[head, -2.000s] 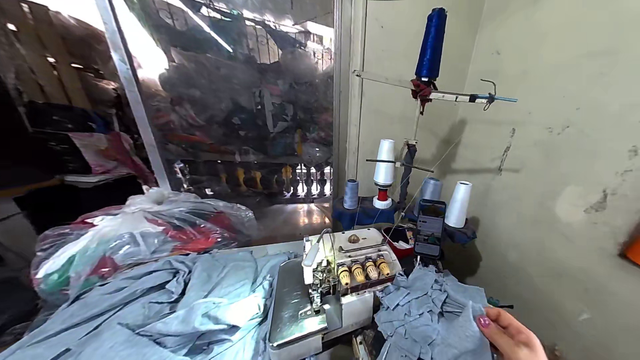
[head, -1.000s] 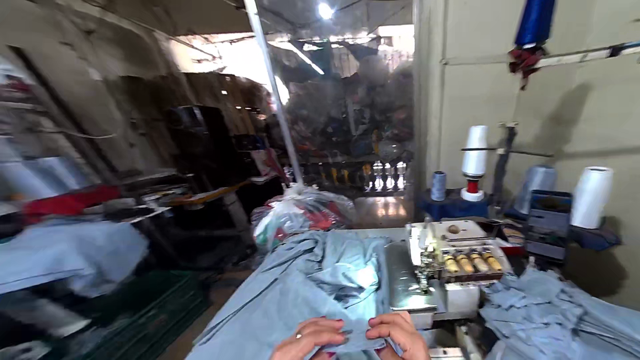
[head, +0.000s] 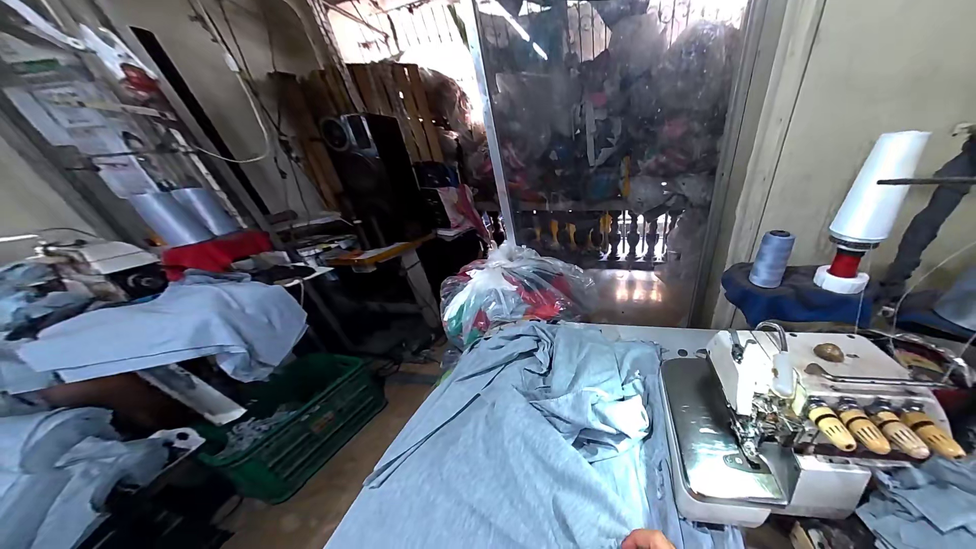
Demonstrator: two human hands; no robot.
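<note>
Only the fingertips of one hand, seemingly my right hand, show at the bottom edge, touching the light blue knit fabric; whether they grip it is hidden. My left hand is out of the picture. The fabric lies in loose folds over the table. Just right of it stands a white overlock sewing machine with several yellowish tension dials. Small light blue fabric pieces lie at the machine's right.
A tied clear plastic bag of colored cloth sits beyond the fabric. A green plastic crate stands on the floor at left, below a second machine draped with blue fabric. Thread cones stand at right.
One second ago both hands were together on the fabric's near edge; now only one hand's fingertips show. Two seconds ago one hand held a small blue piece at right.
</note>
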